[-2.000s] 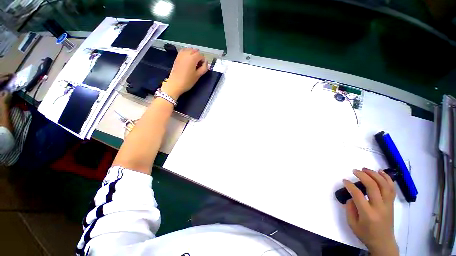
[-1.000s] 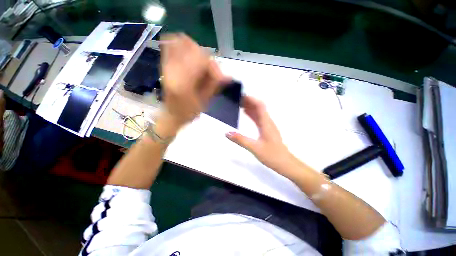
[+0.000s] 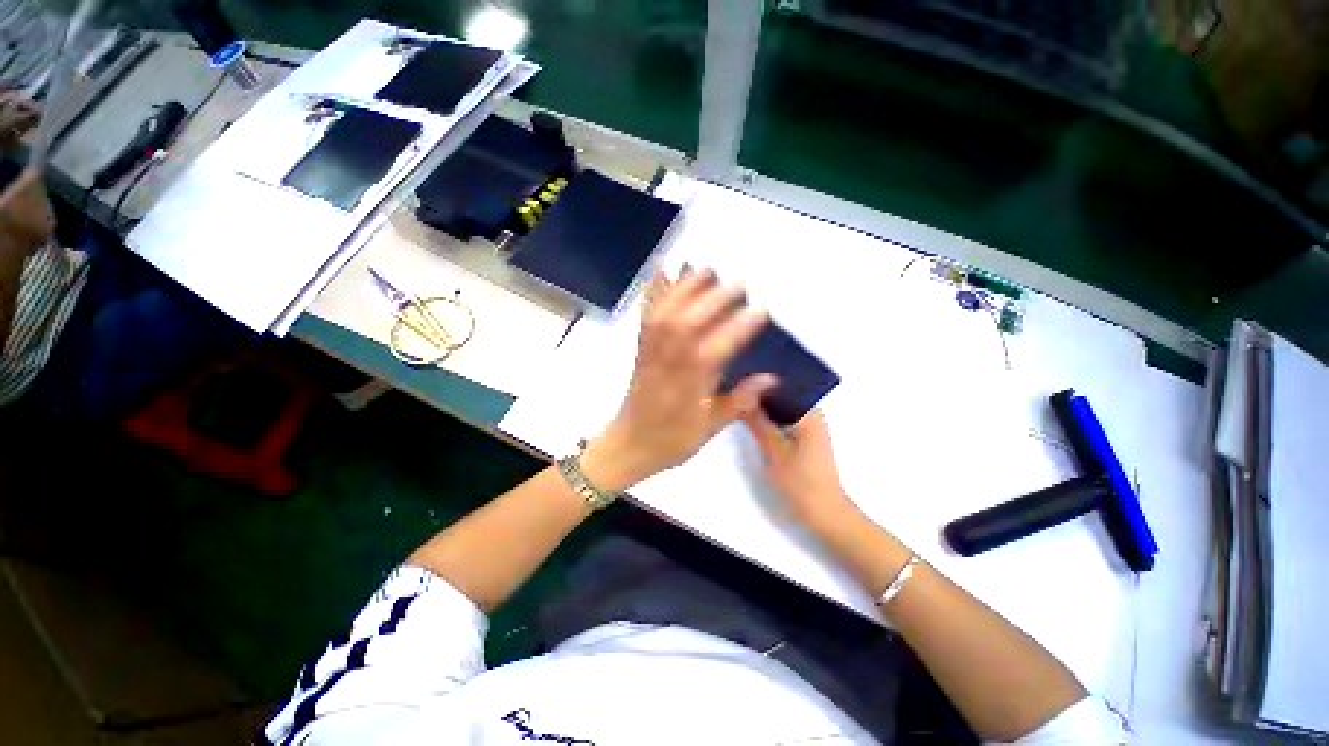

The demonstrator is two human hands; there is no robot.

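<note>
A thin black panel (image 3: 789,373) is held between my two hands above the white card (image 3: 904,437). My left hand (image 3: 682,364) grips its left end, slightly blurred, with the fingers over it. My right hand (image 3: 799,464) holds its lower edge from below, its fingers partly hidden behind the panel. The blue roller (image 3: 1108,481) with a black handle lies on the card to the right. A small green circuit board (image 3: 994,280) with thin wires and a dark round part lies near the card's back edge.
A panel tray (image 3: 611,302) with black panels and yellow tabs stands left of the card. Gold-handled scissors (image 3: 429,324) lie before it. White cards with black panels (image 3: 354,156) are stacked at left. Grey and white sheets (image 3: 1239,510) stand at right. A person's arm shows far left.
My left hand has brought a black panel from the tray to the right, over the card. My right hand let go of the roller and joined it on the panel. One panel card has left the left stack.
</note>
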